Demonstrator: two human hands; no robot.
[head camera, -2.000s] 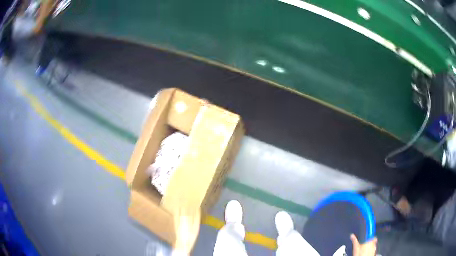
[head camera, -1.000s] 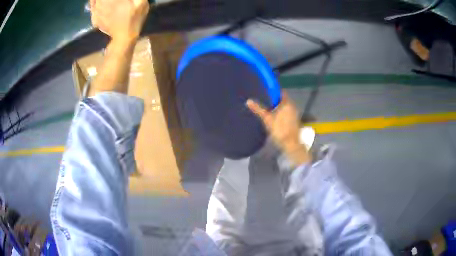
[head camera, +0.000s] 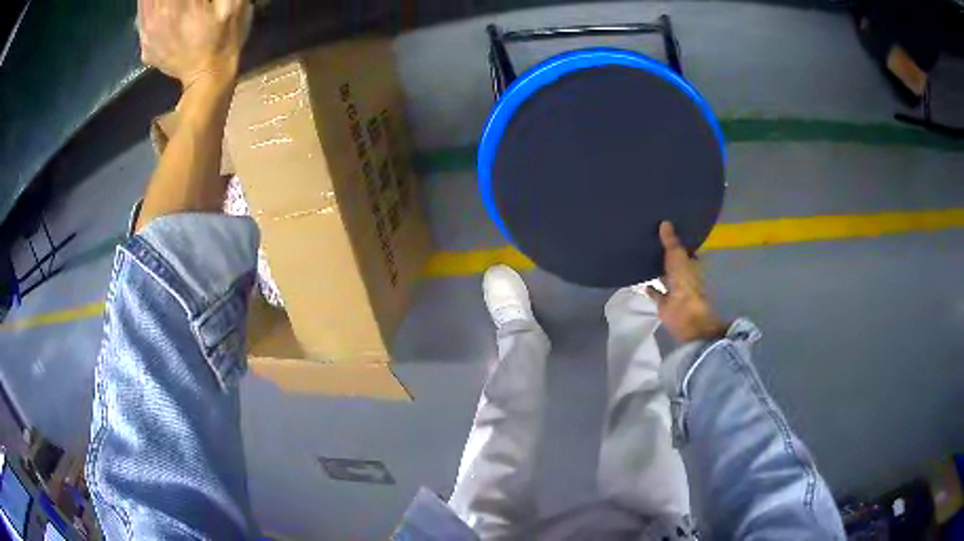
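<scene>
A round stool (head camera: 608, 174) with a black seat and a blue rim stands in front of my legs. My right hand (head camera: 685, 291) is at its near right edge, thumb or finger on the seat and the other fingers hidden at or below the rim. My left hand (head camera: 196, 37) is bare, raised at the top left by the bench edge and cut off by the picture's top; what it touches is unclear. An open cardboard box (head camera: 307, 211) stands on the floor under my left arm, with white and pinkish contents (head camera: 269, 277) partly showing.
The dark green bench edge (head camera: 90, 137) curves along the top left. The grey floor has a yellow line (head camera: 835, 229) and a green line (head camera: 825, 131). Part of another person's foot (head camera: 906, 70) shows at the top right. Dark objects lie at both lower corners.
The stool now appears farther right, upright, with my right hand still at its edge. My left hand has gone from the box to the bench edge. My view has turned.
</scene>
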